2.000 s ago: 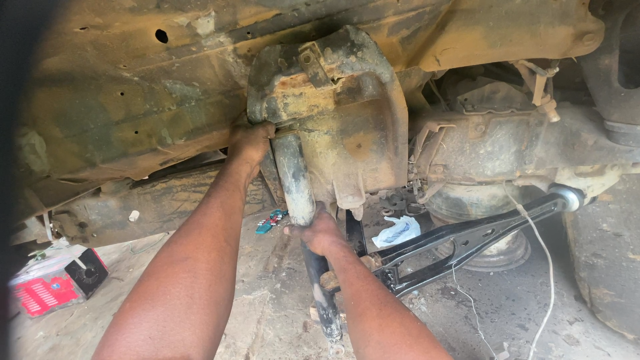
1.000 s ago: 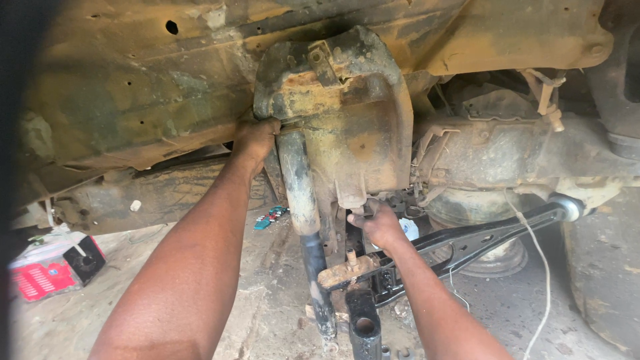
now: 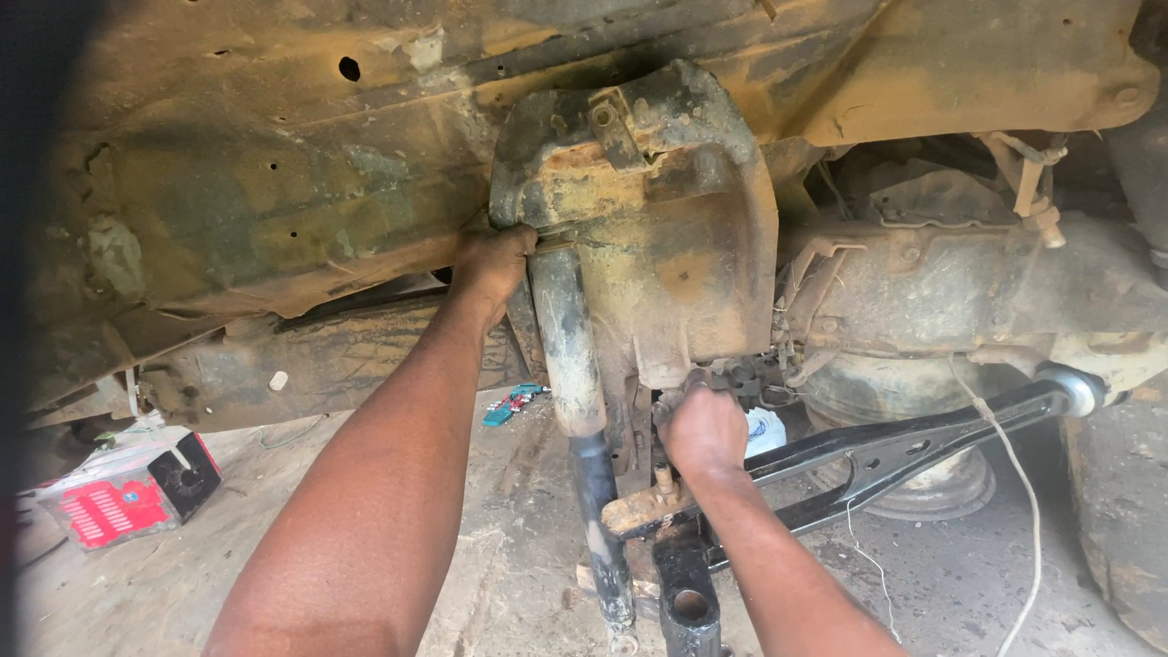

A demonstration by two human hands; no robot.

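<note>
My left hand [image 3: 493,260] is curled at the rusty frame bracket [image 3: 657,255], beside the top of a worn shock absorber [image 3: 570,347]; what its fingers grip is hidden. The shock absorber hangs down at a slight tilt, its dark lower tube [image 3: 598,511] reaching to an eye at the bottom. Closed fingers of my right hand [image 3: 703,429] are at the bracket's lower edge, right of the shock absorber; whether they hold something cannot be seen. Just below is a rusty plate with a bolt [image 3: 650,506], near a black suspension arm [image 3: 903,438] and a black tubular socket [image 3: 689,593].
A red and black machine [image 3: 128,502] stands on the concrete floor at left. Behind lie a teal item [image 3: 511,404] and a white plastic bag [image 3: 765,431]. A thin cable [image 3: 1027,484] hangs at right, before a wheel rim [image 3: 912,484]. Rusty bodywork [image 3: 274,182] spans overhead.
My right hand has let go of the shock absorber's middle, where it was two seconds ago, and moved right to the bracket's lower edge. My left hand has stayed at the shock absorber's top.
</note>
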